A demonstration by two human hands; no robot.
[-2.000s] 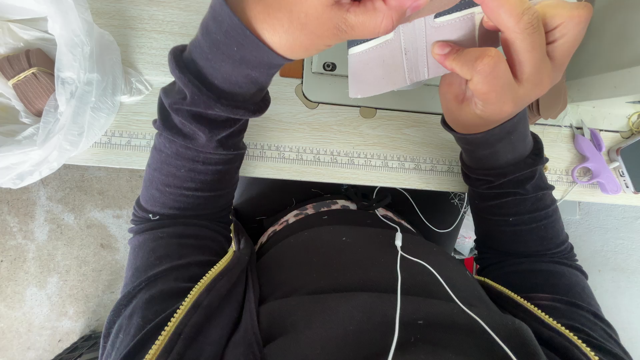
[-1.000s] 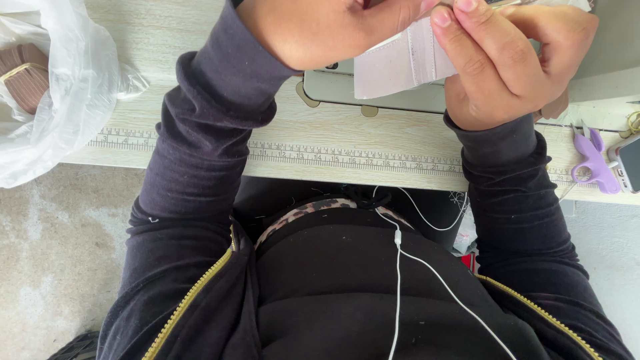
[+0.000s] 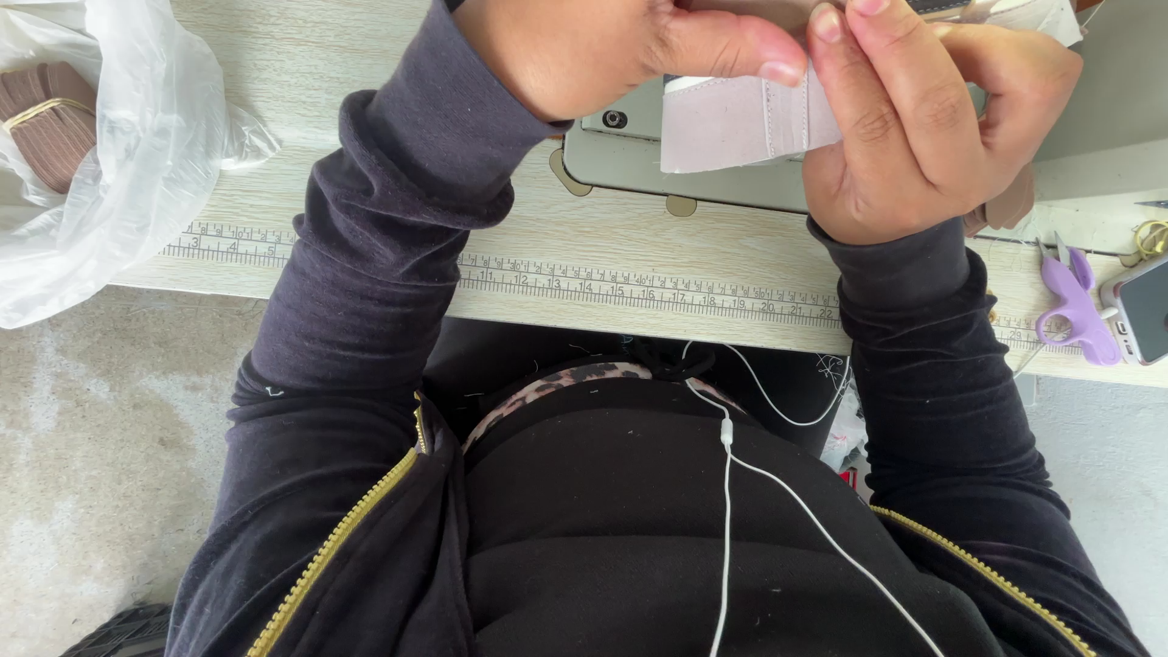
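Observation:
A pale pink-grey stitched piece (image 3: 730, 123), with a dark and white edge, hangs between my hands at the top of the view, above the grey metal bed plate of a sewing machine (image 3: 620, 151). My right hand (image 3: 931, 119) grips it, fingertips pinched near its upper part. My left hand (image 3: 639, 50) meets the right fingertips at the piece's top edge, thumb stretched toward them. The left fingers are cut off by the frame's top, and the pinched spot is partly hidden. Lilac thread snips (image 3: 1072, 301) lie on the table at the right.
At the left is a clear plastic bag (image 3: 164, 155) holding a banded stack of brown pieces (image 3: 53, 123). A printed ruler strip (image 3: 584, 287) runs along the table's front edge. A phone (image 3: 1141, 310) lies at the far right. White earphone cord (image 3: 727, 433) hangs over my lap.
Both hands have come together at the piece's upper edge, the left thumb now beside the right fingertips. The piece has tilted and more of its lower part is covered by the right hand.

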